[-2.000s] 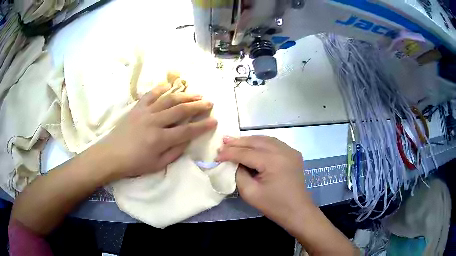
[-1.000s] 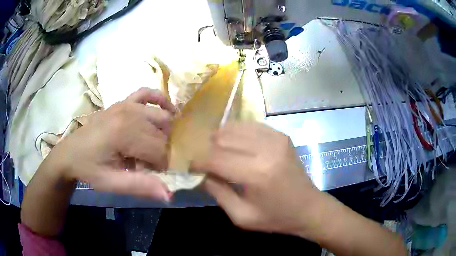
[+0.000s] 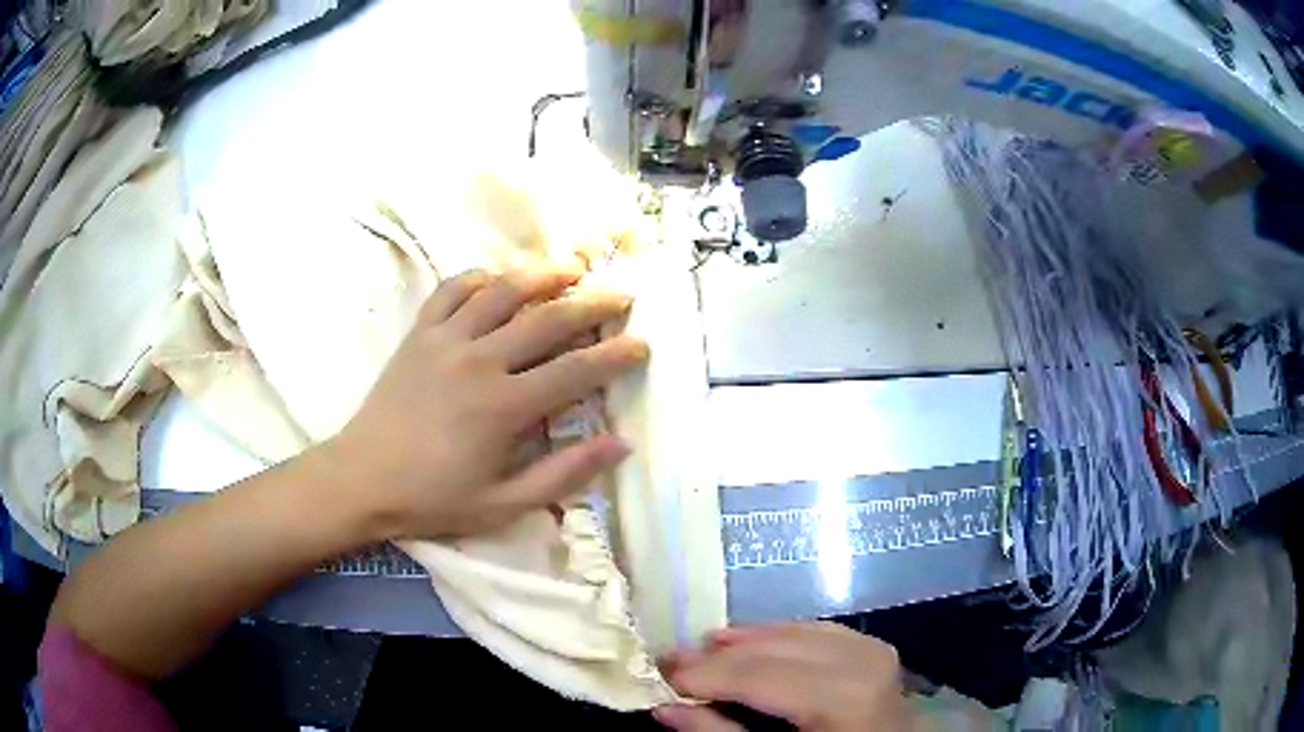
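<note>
The cream garment piece (image 3: 544, 629) lies under the machine's lamp and hangs over the table's front edge. A pale elastic strip (image 3: 678, 529) runs straight along its right side, from near the presser foot (image 3: 658, 200) toward the front. A gathered, ruffled edge lies just left of it. My left hand (image 3: 501, 386) rests flat on the cloth with fingers apart, left of the strip. My right hand (image 3: 779, 684) pinches the cloth and strip at the lower edge of the picture, partly cut off. The needle area is lost in glare.
The white machine head (image 3: 1001, 86) spans the upper right. Many pale elastic strips (image 3: 1073, 358) hang at right, beside red-handled scissors (image 3: 1166, 436) and thin green and blue sticks. Cream cloth pieces (image 3: 86, 329) lie at left. A ruled scale (image 3: 887, 518) runs along the front edge.
My right hand has moved down toward the front edge with the cloth and strip, stretching them straight. My left hand has gone from lifted and blurred to flat on the cloth.
</note>
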